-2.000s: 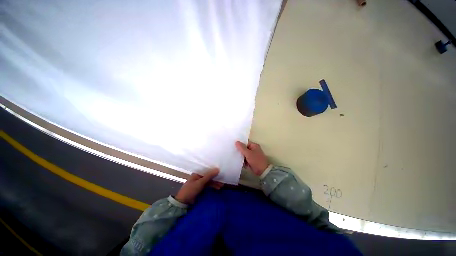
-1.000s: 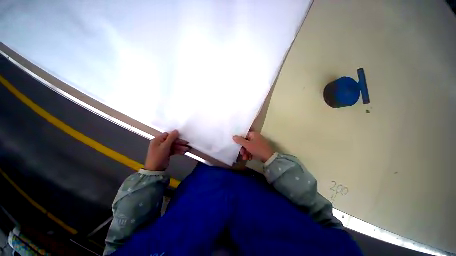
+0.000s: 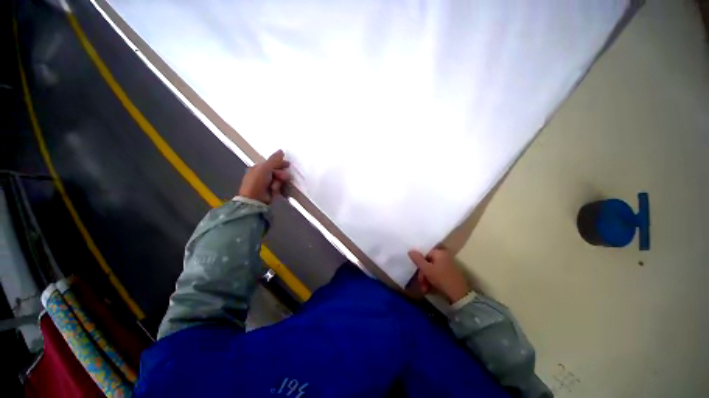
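The white fabric (image 3: 373, 101) covers the table from the top left and centre, ending in a corner near my body. My left hand (image 3: 267, 179) pinches its long edge above the tan side of the fabric lay (image 3: 330, 225). My right hand (image 3: 438, 274) pinches the fabric at its crosswise end, just beside the corner. Both hands are bare, with grey-green dotted sleeves. Fingertips under the fabric are partly hidden.
A blue cloth weight (image 3: 612, 222) with a T-shaped handle sits on the cream tabletop (image 3: 544, 295) at right. The grey floor (image 3: 148, 132) with yellow lines lies left. A patterned roll (image 3: 85, 342) and dark red material show at lower left.
The view has turned, so the table edge slants more steeply. My left hand has moved farther up the long edge, away from my right hand, which stays near the corner.
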